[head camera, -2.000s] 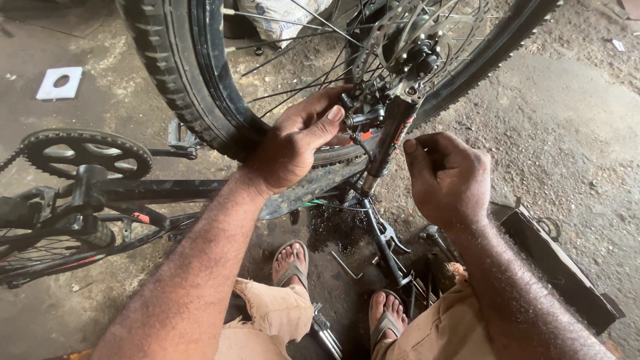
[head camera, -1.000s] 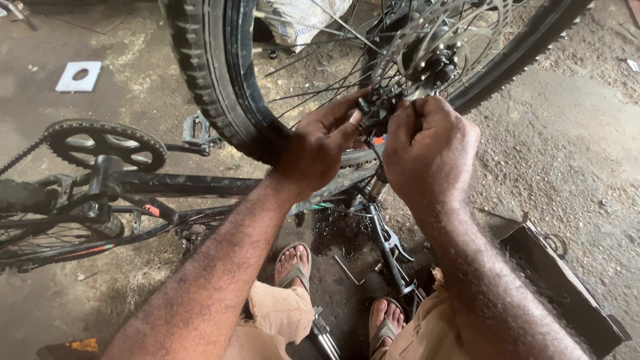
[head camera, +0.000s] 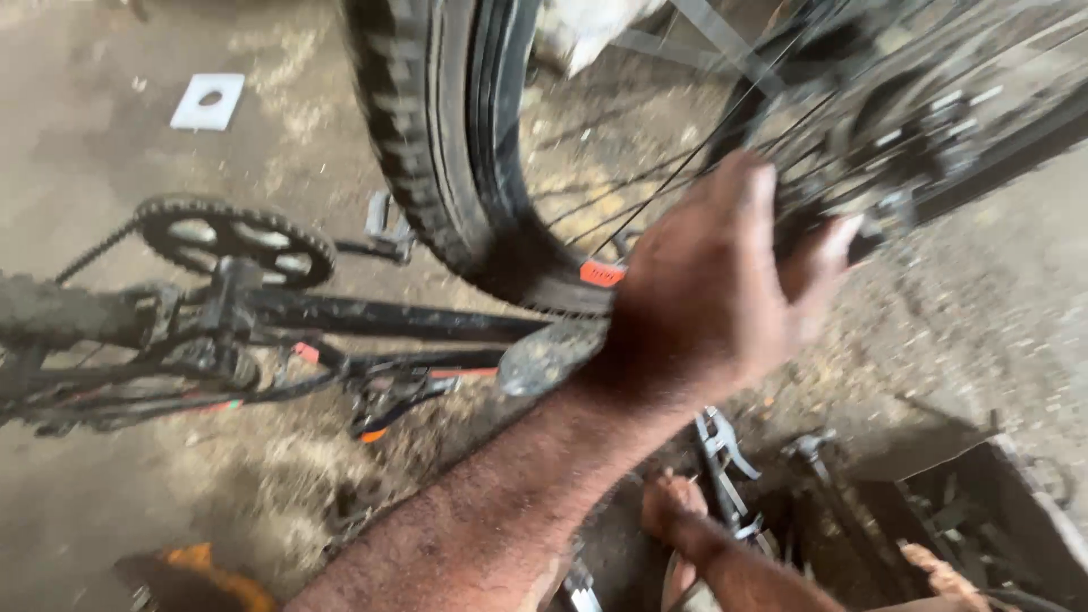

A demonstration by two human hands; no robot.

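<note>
My left hand (head camera: pixel 722 289) is around a dark bicycle part near the hub of the spoked wheel (head camera: pixel 459 144), its thumb and fingers on either side; blur hides the details. Low in the view, my right hand (head camera: pixel 674 508) is down near the floor, left of a metal brake lever (head camera: pixel 727 442). Its fingers are bunched, and whether they hold anything is unclear. The black bicycle frame (head camera: pixel 399 319) lies across the left, with the toothed chainring (head camera: pixel 238 242) and a pedal (head camera: pixel 388 225) beside the tyre.
An open box (head camera: pixel 1003 510) with loose items stands at lower right, with a hammer (head camera: pixel 816 455) beside it. A white square with a round hole (head camera: pixel 208 102) lies on the floor at upper left. An orange and dark object (head camera: pixel 200 578) is at lower left.
My right hand has left the wheel hub area and moved down toward the floor, where an L-shaped hex key lay earlier. My left hand stays near the hub. The view has shifted.
</note>
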